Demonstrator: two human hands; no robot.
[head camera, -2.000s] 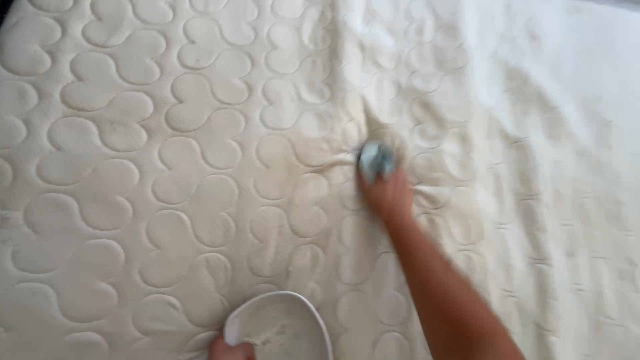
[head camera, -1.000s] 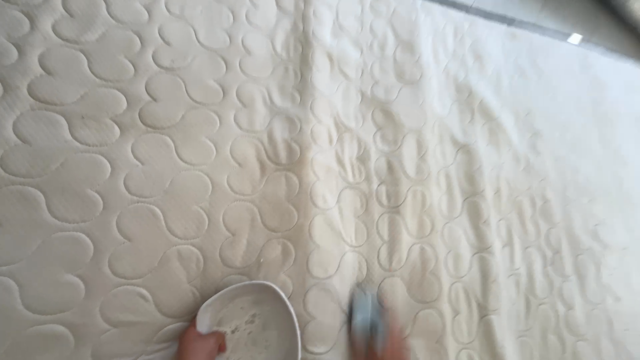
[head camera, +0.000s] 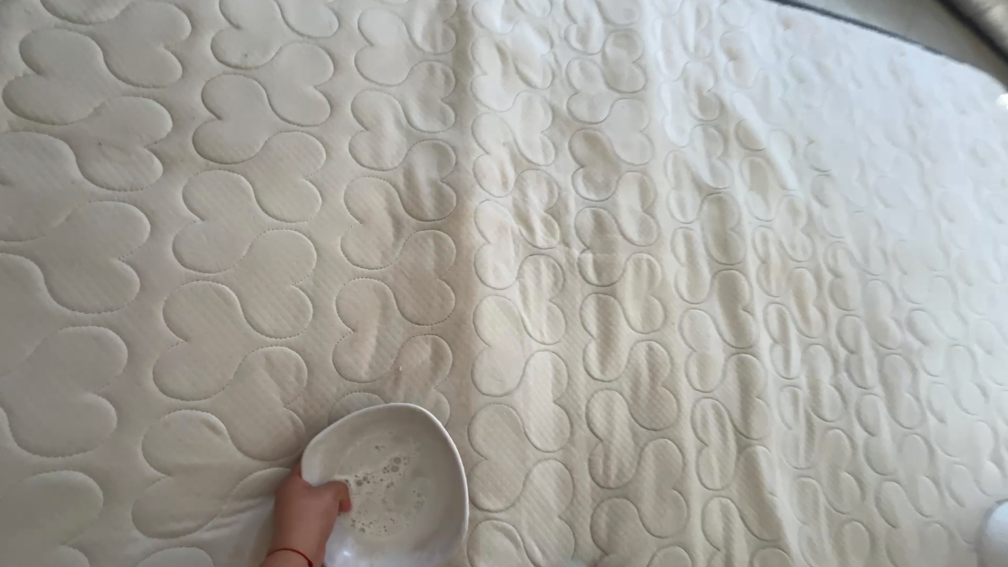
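My left hand (head camera: 305, 516), with a thin red band at the wrist, grips the left rim of a white bowl (head camera: 453, 488), its thumb over the inside. Cloudy liquid with small bubbles lies in the bowl. Under and around it spreads a cream quilted mattress surface (head camera: 520, 315) stitched with heart shapes, with faint brownish discoloured areas near the middle and lengthwise wrinkles to the right. My right hand is out of view, apart from perhaps a tiny blurred sliver at the bottom edge that I cannot make out.
A dark edging (head camera: 850, 22) runs along the mattress's far right side, with a pale floor beyond it. At the lower right border a white rounded object (head camera: 994, 531) is partly visible; what it is cannot be told.
My right hand, earlier on the quilted surface with a bluish-grey object in it, has moved down toward the bottom edge and out of view. My left hand still holds the bowl.
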